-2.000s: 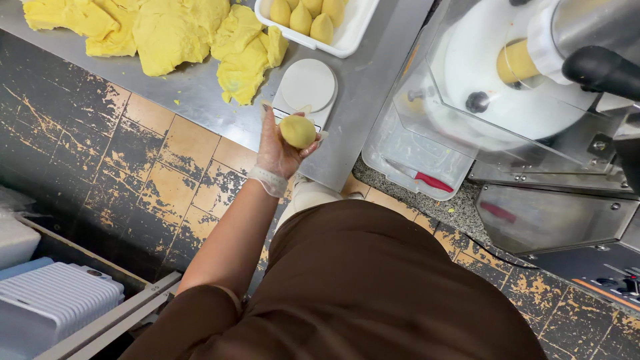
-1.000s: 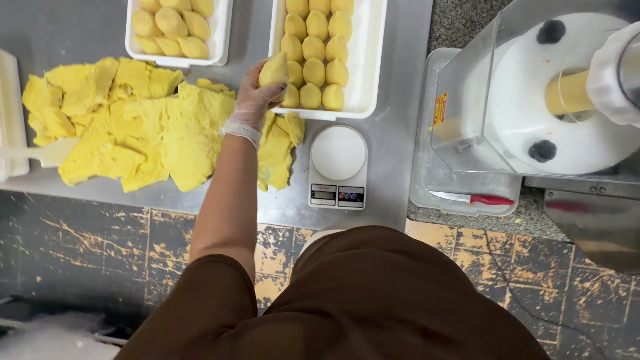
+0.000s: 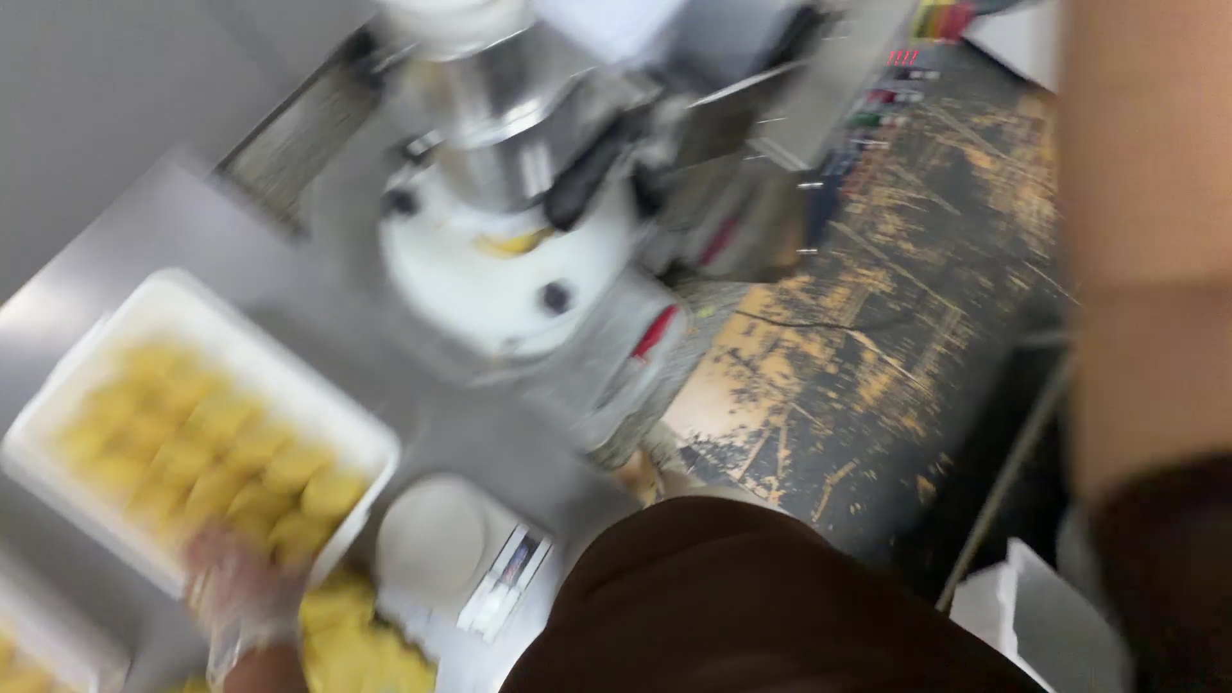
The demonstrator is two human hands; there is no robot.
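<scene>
My left hand (image 3: 241, 577), in a clear plastic glove, is at the near edge of a white tray (image 3: 289, 356). Rows of yellow teardrop-shaped dough pieces (image 3: 226, 452) lie in the tray. Blur hides my fingers, so whether they hold a piece cannot be told. Beside the tray stands a white kitchen scale (image 3: 433, 539) with a round plate. Torn yellow dough (image 3: 361, 640) lies just right of my left wrist, on the metal table (image 3: 433, 433). Only my bare right forearm shows at the right edge; my right hand is out of view.
A food-forming machine (image 3: 510, 260) with a white disc and metal cylinder stands beyond the scale. A red-handled knife (image 3: 654, 332) lies in a clear plastic tub (image 3: 587, 385) under it. Another white tray (image 3: 58, 616) is at lower left, and the worn floor (image 3: 828, 385) shows at right.
The view has swung and turned strongly. My left hand, which held a dough piece over the tray one second ago, is now at the tray's near edge. My right forearm has come into view.
</scene>
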